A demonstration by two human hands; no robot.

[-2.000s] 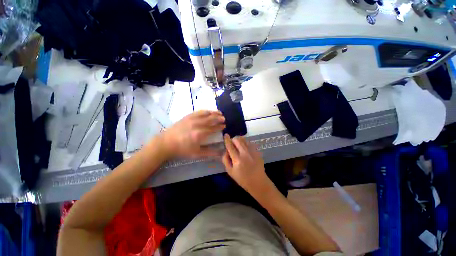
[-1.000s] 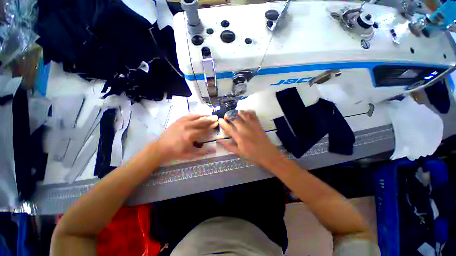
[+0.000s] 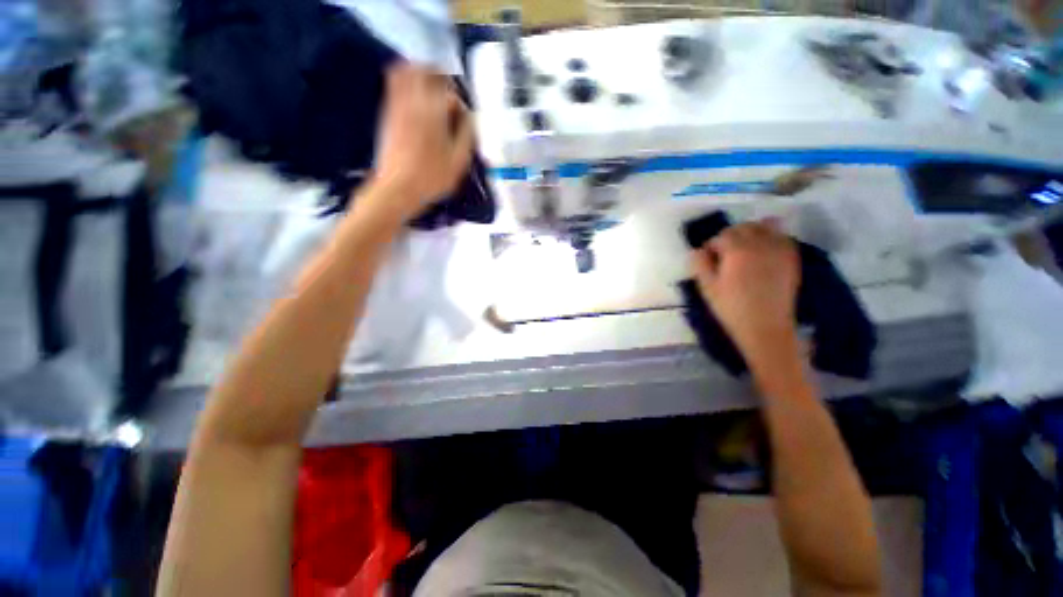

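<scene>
My left hand (image 3: 422,138) is at the right edge of the dark garment heap (image 3: 291,88) at the upper left; blur hides whether its fingers grip cloth. My right hand (image 3: 752,278) is on the small dark fabric pieces (image 3: 842,315) right of the needle, fingers bent over them; whether it grips one cannot be told. The presser foot and needle area (image 3: 581,247) of the white sewing machine (image 3: 746,128) shows between my hands, with no dark piece visible under it. The frame is blurred.
White strips (image 3: 402,292) lie left of the needle. Pale panels with dark bands (image 3: 88,292) are at far left. A white cloth (image 3: 1026,327) is at the right end. The table edge (image 3: 548,397) runs across; a red bag (image 3: 342,513) and a blue crate (image 3: 956,490) are below.
Both hands have parted from the needle: the left went up and left to the dark heap, the right went right onto the small dark pieces. The dark piece at the needle is no longer seen there.
</scene>
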